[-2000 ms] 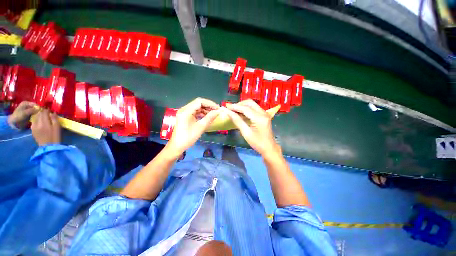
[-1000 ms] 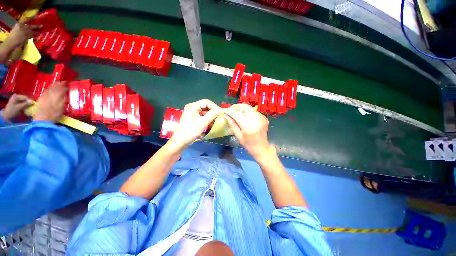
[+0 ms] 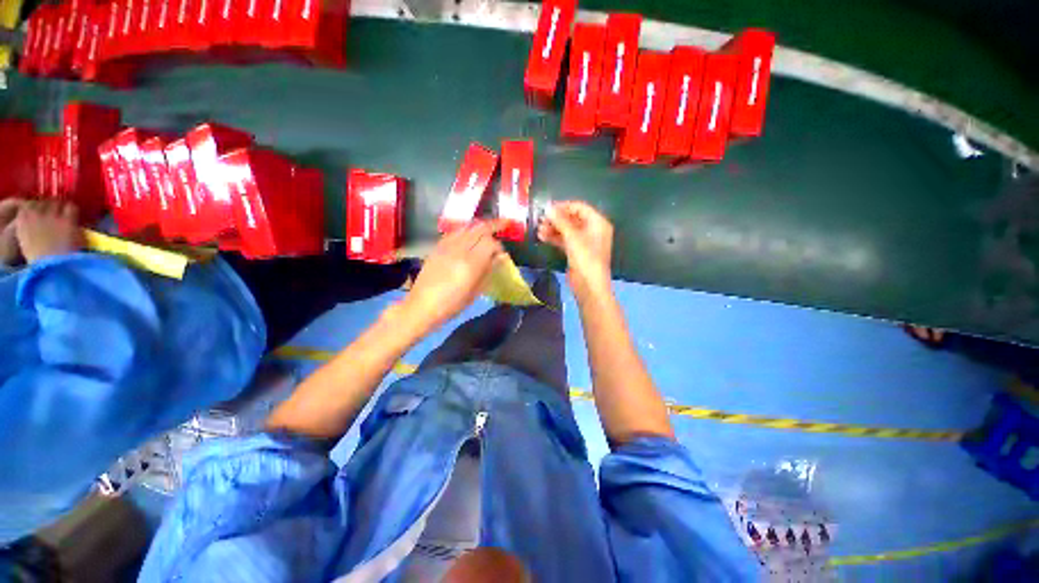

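Note:
My left hand [image 3: 458,271] holds a yellow sticker sheet [image 3: 508,282], which hangs below its fingers at the table edge. Its fingertips reach the lower end of an upright red carton [image 3: 516,182]. A tilted red carton [image 3: 468,188] stands just left of that one. My right hand [image 3: 579,237] is right of the upright carton, with thumb and fingertips pinched together. A tiny pale bit, seemingly a sticker, shows at these fingertips; its outline is unclear. Another red carton [image 3: 374,214] stands apart to the left.
Red cartons stand in a group [image 3: 664,97] at the belt rail, a back-left row [image 3: 211,23] and a front-left row [image 3: 194,182]. At left, a person in a blue smock [image 3: 125,342] holds a yellow strip [image 3: 137,253]. A blue crate [image 3: 1008,444] is on the floor at right.
My hands have moved apart; the right is now beside the upright carton, and the sheet hangs from the left. The view has shifted closer, and two cartons show between and above my hands.

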